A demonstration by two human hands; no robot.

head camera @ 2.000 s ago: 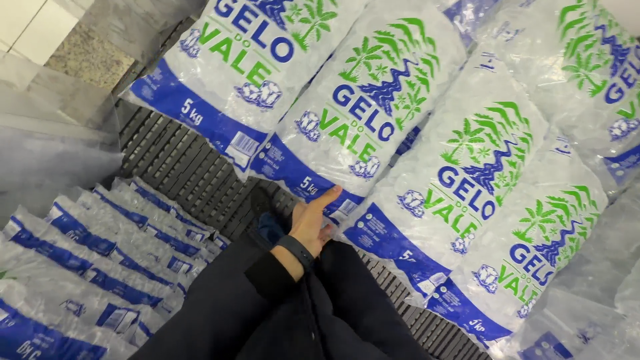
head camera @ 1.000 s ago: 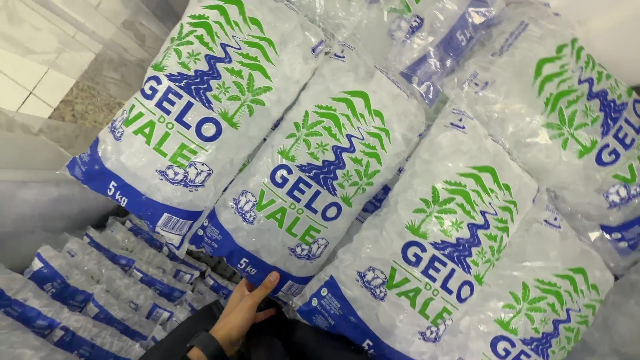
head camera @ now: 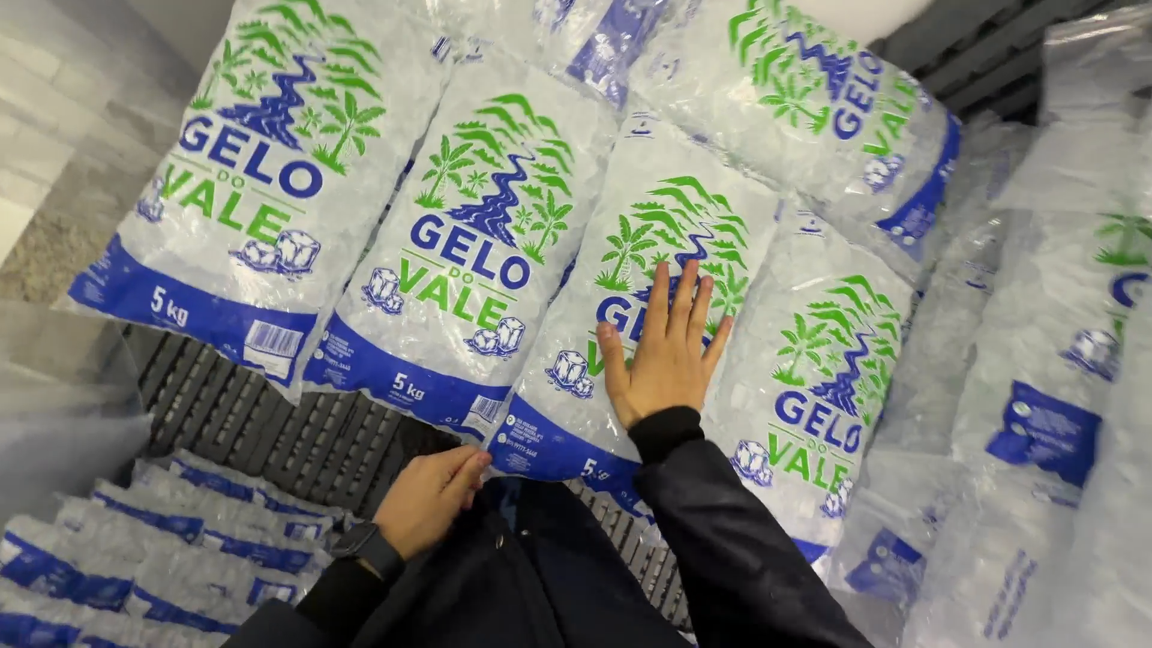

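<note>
Clear plastic bags of ice with blue and green print lie side by side before me. My left hand [head camera: 434, 497], with a dark watch at the wrist, pinches the lower corner of the second ice bag [head camera: 468, 270] from the left, where it meets the third. Spread flat, my right hand [head camera: 668, 346] rests on the printed front of the third ice bag [head camera: 576, 306], fingers pointing up and away. To the left lies another ice bag [head camera: 297, 81], and to the right one more [head camera: 810, 360]. Neither hand touches these two.
Stacked ice bags [head camera: 162, 558] stand at the lower left. A dark slatted pallet [head camera: 261, 432] shows beneath the row. Another ice bag [head camera: 801, 99] lies crosswise at the top, and upright bags [head camera: 1035, 378] line the right side. Pale floor tiles [head camera: 45, 135] are at the far left.
My right hand has come into view onto the third bag. My left hand has gone from the second bag's lower edge to its right corner, now with a pinch.
</note>
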